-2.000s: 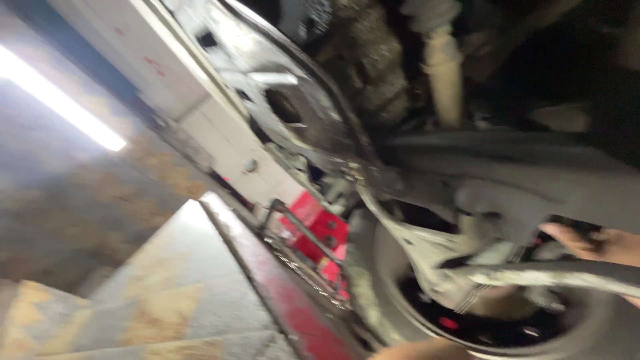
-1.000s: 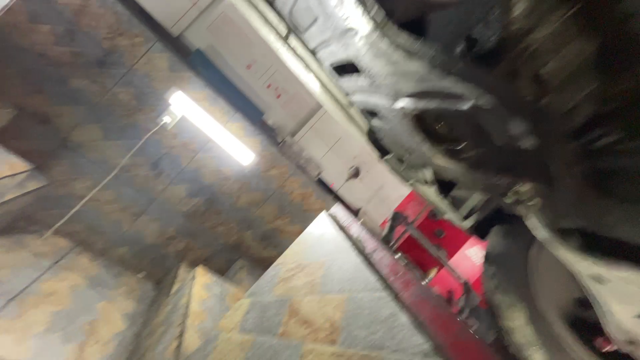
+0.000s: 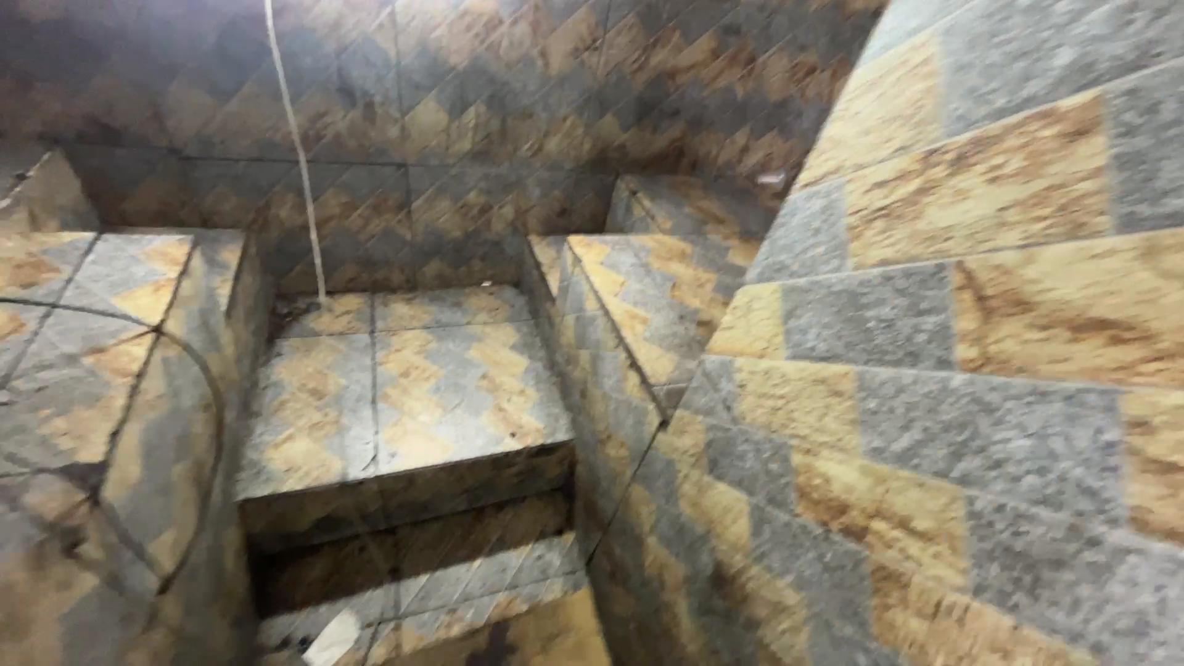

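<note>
Neither my left hand nor my right hand shows in the head view now. Tiled steps (image 3: 407,388) lie ahead, between low tiled side walls. A pale cable (image 3: 298,148) hangs down to the upper step. At the left, a dark thin cable (image 3: 218,398) loops over a tiled ledge (image 3: 55,370). What my hands hold or touch cannot be seen.
A large tiled wall (image 3: 925,324) rises close by on the right. A patterned tiled wall (image 3: 499,83) stands behind the steps. A small pale scrap (image 3: 333,638) lies on a lower step, and a tiled block (image 3: 647,305) borders the steps on their right.
The view has swung far away from the vehicle's underside and wheel to the tiled steps. The hand at the wheel two seconds ago is out of view.
</note>
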